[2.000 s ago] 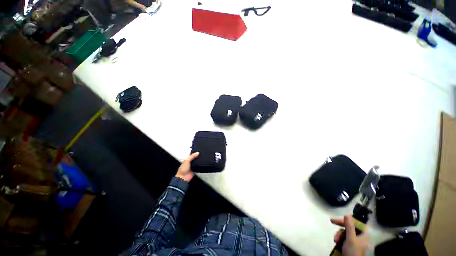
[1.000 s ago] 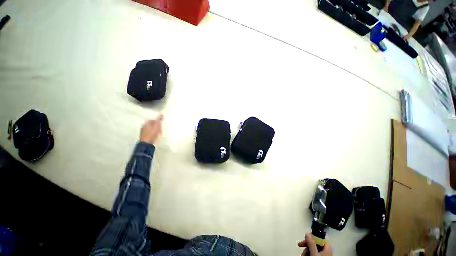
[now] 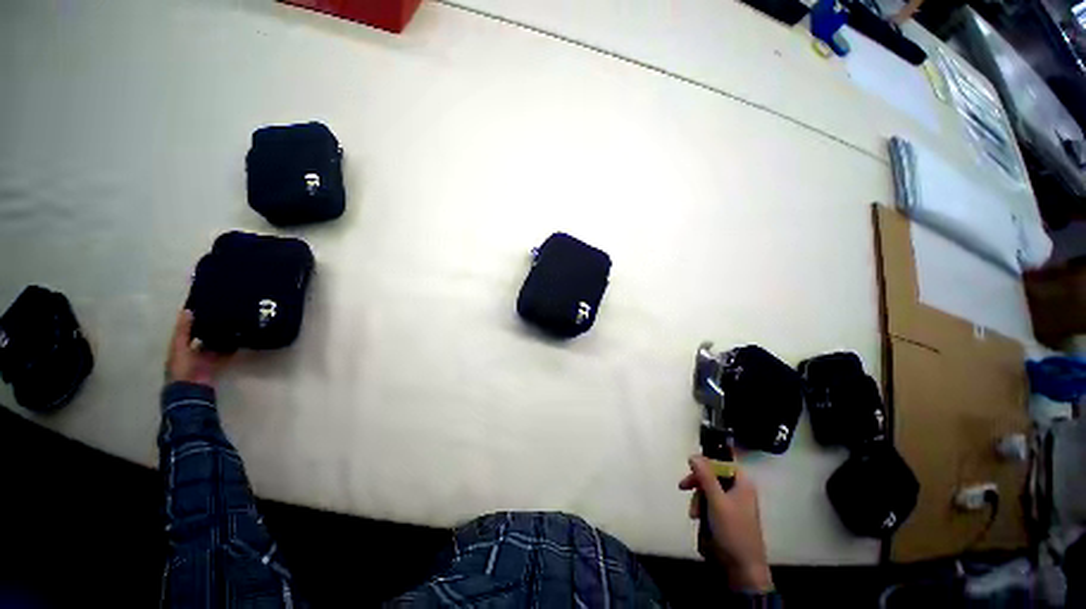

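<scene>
My left hand (image 3: 197,355) holds a black zipped bag (image 3: 253,293) by its lower left edge at the left of the table, logo facing up. Another black bag (image 3: 295,175) lies just above it. A single bag (image 3: 567,286) lies in the middle. My right hand (image 3: 729,506) grips a silver-ended hand tool (image 3: 712,399) with a black and yellow handle. Its metal end is beside or over the left edge of a black bag (image 3: 763,401) at the right.
Two more bags lie at the right (image 3: 843,401) (image 3: 873,490), and a dark bag (image 3: 44,349) at the far left. Brown cardboard (image 3: 953,416) bears a white power strip (image 3: 977,496). A red box (image 3: 369,10) and blue tape roll (image 3: 829,26) are at the back.
One bag of the middle pair has moved left with my left hand, below the upper left bag. My left hand was empty and is now on that bag. My right hand still holds the tool.
</scene>
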